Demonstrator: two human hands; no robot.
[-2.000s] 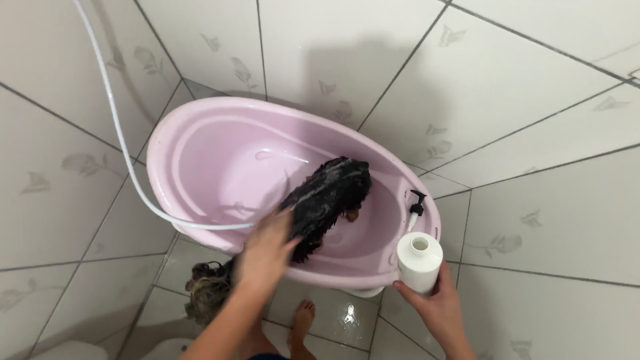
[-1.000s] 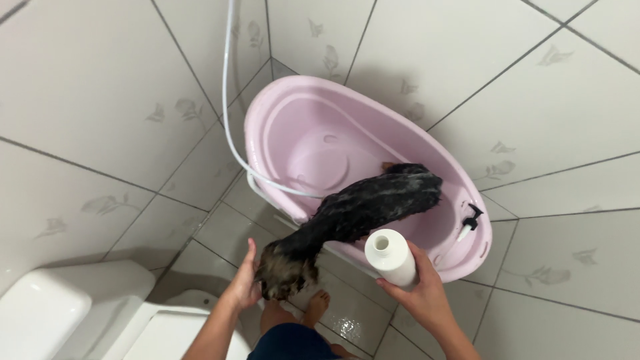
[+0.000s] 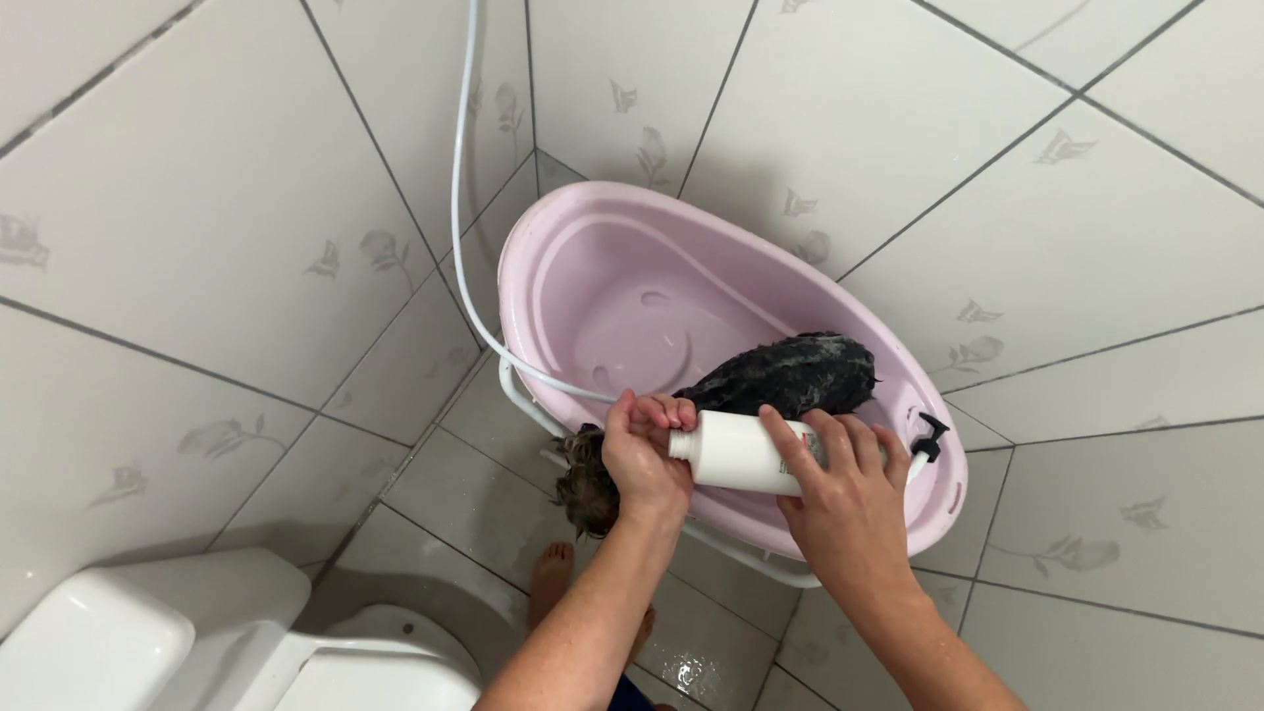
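My right hand (image 3: 854, 494) grips a white plastic bottle (image 3: 736, 452), tipped on its side with its uncapped mouth toward the left. Cupped at that mouth is my left hand (image 3: 647, 454), palm up; whether anything lies in the palm cannot be told. A wet black dog (image 3: 795, 375) with pale lather on its back stands in a pink plastic baby bathtub (image 3: 731, 222). Its brownish head (image 3: 590, 489) hangs over the near rim, partly behind my left hand. The black pump top (image 3: 929, 434) with its pale tube rests at the tub's right end.
A white hose (image 3: 457, 197) runs down and over the tub's left rim. White tubing of a stand (image 3: 750, 563) shows below the tub. Tiled walls (image 3: 948, 128) meet behind it. A white toilet (image 3: 380, 681) stands at the lower left, and bare feet (image 3: 553, 573) are on the wet tiled floor.
The bottle, upright before, is now tipped sideways in my right hand. My left hand has moved from beside the dog's head to the bottle's mouth. The view has shifted.
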